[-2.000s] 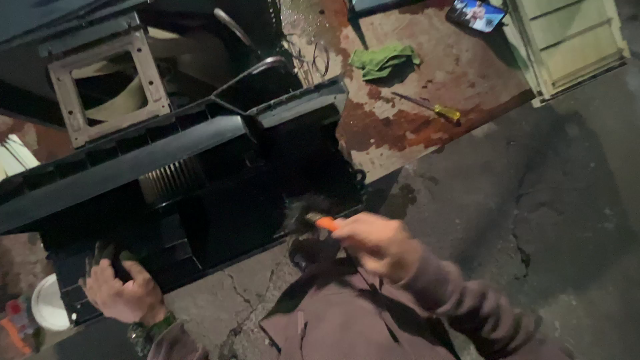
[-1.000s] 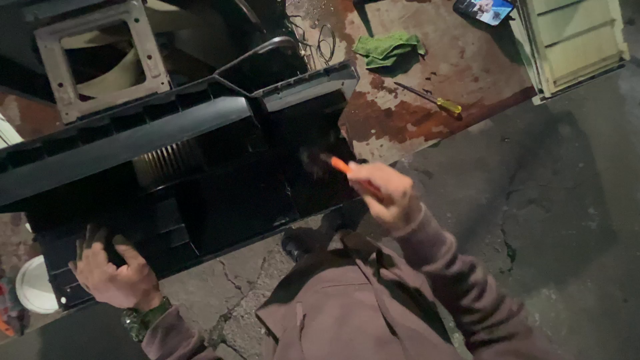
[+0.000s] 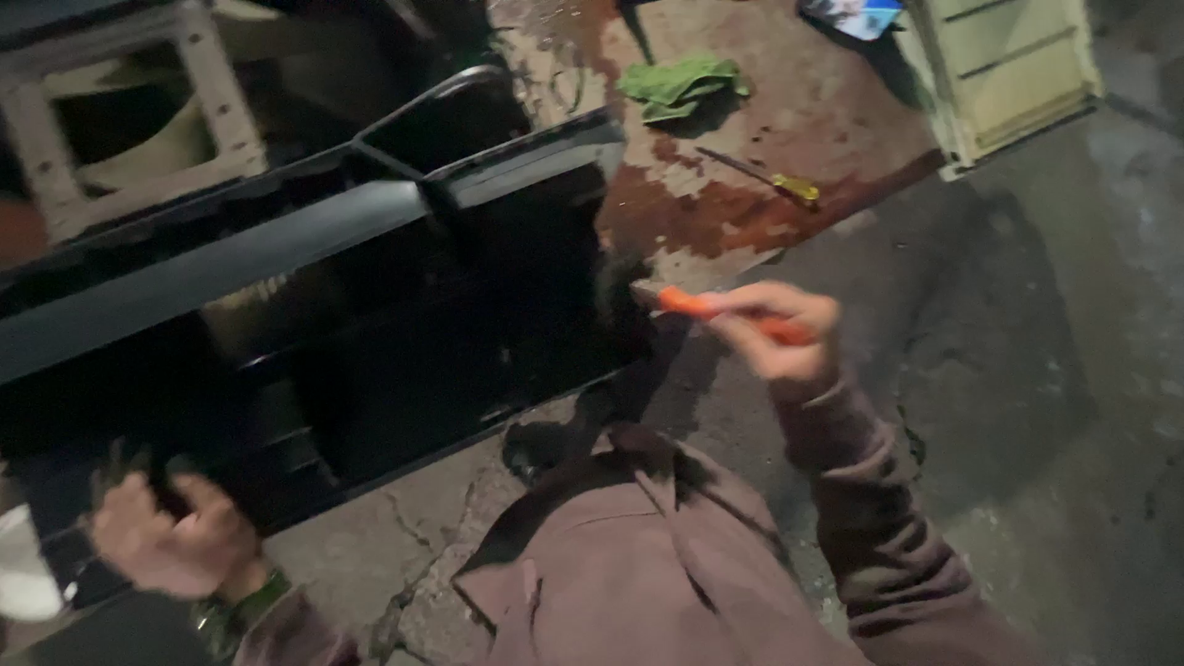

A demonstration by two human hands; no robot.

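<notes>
My right hand point(image 3: 782, 328) is closed around the orange handle of a brush point(image 3: 689, 303), its dark, blurred head at the right end of a large black plastic housing point(image 3: 481, 305). Toward the lower left, my left hand point(image 3: 171, 536) rests on the housing's near left end; its fingers are blurred against the black surface, and whether they hold anything cannot be told. Inside the housing sits a ribbed, brownish part point(image 3: 268, 314), partly in shadow.
A square metal frame point(image 3: 217, 102) lies at the upper left. On the stained board point(image 3: 832, 92) are a green cloth point(image 3: 684, 85), a yellow-handled screwdriver point(image 3: 795, 188) and a phone point(image 3: 856, 14). A cream slatted panel point(image 3: 1017, 74) stands right; a white round object point(image 3: 26, 564) is far left.
My right hand with the orange-handled brush has moved right along the housing, toward its right end. My left hand stays at the housing's left end.
</notes>
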